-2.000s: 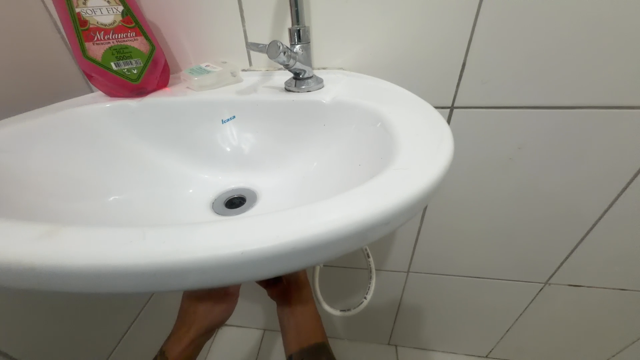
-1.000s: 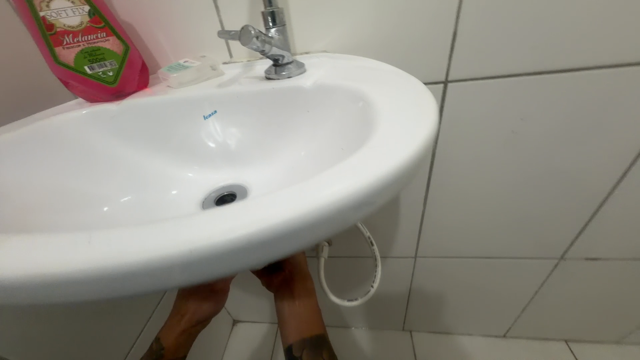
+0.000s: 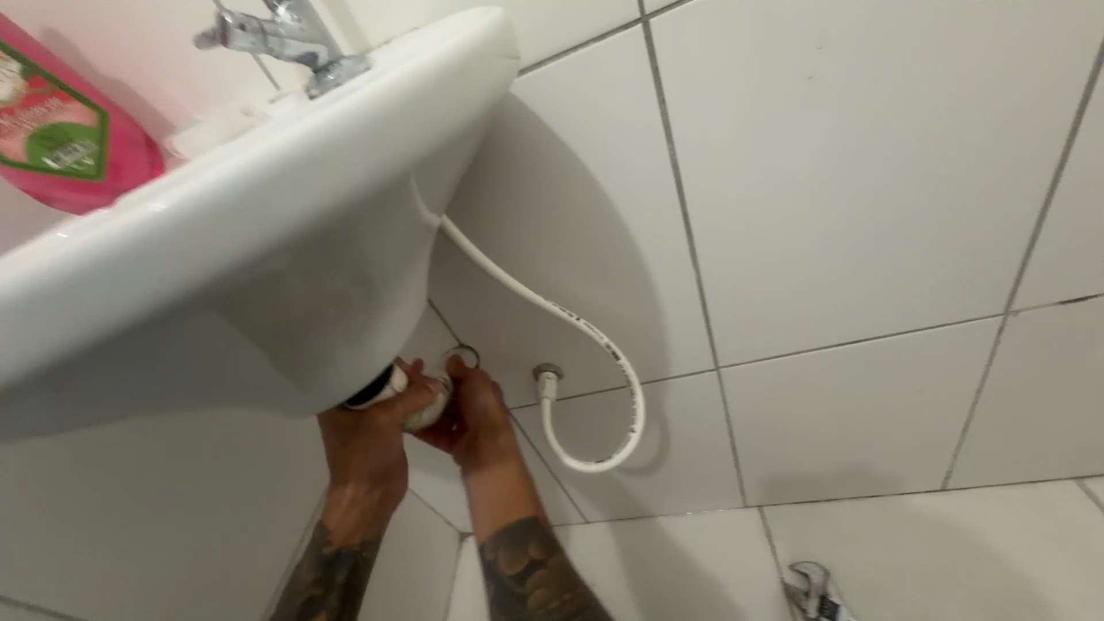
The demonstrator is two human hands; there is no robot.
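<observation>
Beneath the white ceramic washbasin, both hands are on a white plastic drain trap. My left hand grips it close under the basin, beside a black ring at the drain outlet. My right hand holds its wall side, fingertips near the round pipe opening in the wall. The palms and parts of the trap are hidden behind the fingers. A white flexible water hose loops from under the basin to a wall fitting, right of my right hand, untouched.
An adjustable wrench lies on the tiled floor at the lower right. On the basin's rim stand a chrome faucet, a pink soap bottle and a pale, partly hidden object. Tiled wall is behind the hose.
The view has swung down and to the side, below the basin's rim. Both hands, mostly hidden under the basin before, now show on the drain trap; the wrench has come into view.
</observation>
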